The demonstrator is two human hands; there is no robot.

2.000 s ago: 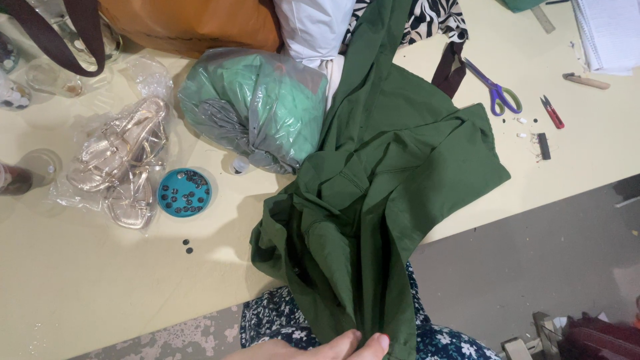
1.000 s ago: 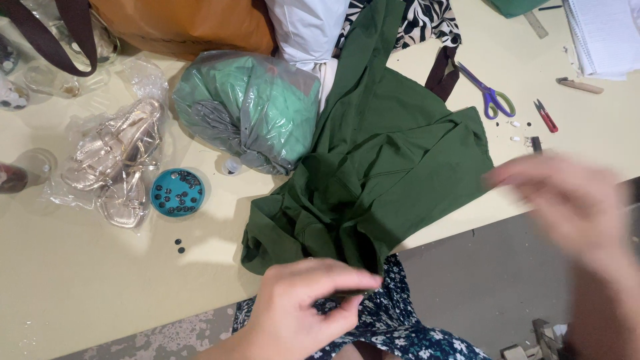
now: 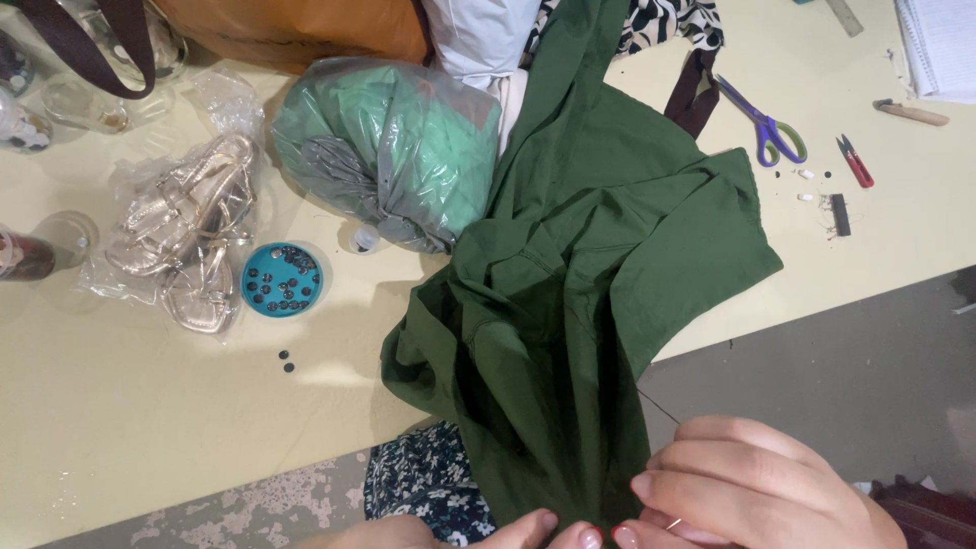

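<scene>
A dark green cloth garment (image 3: pixel 549 305) lies over the table edge and hangs down to my hands. My left hand (image 3: pixel 488 534), at the bottom edge, pinches the near end of the garment. My right hand (image 3: pixel 755 488) is at the garment's lower right, fingers curled around a thin, shiny needle (image 3: pixel 674 524). A dark thread (image 3: pixel 657 406) shows above the right hand. Left of the garment, a teal dish (image 3: pixel 282 279) holds small dark buttons, and two loose dark buttons (image 3: pixel 287 361) lie below it.
A plastic bag of green cloth (image 3: pixel 389 145), bagged metallic sandals (image 3: pixel 191 229) and an orange bag (image 3: pixel 297 30) lie left and behind. At right are purple-handled scissors (image 3: pixel 766 130), red thread snips (image 3: pixel 855 162), a notebook (image 3: pixel 942 46) and a dark strip (image 3: pixel 840 215). Floral fabric (image 3: pixel 427 480) shows below.
My right hand has come from farther out at the right to the garment's near end. The left hand has moved lower in view, and the garment's near end again reaches the bottom edge.
</scene>
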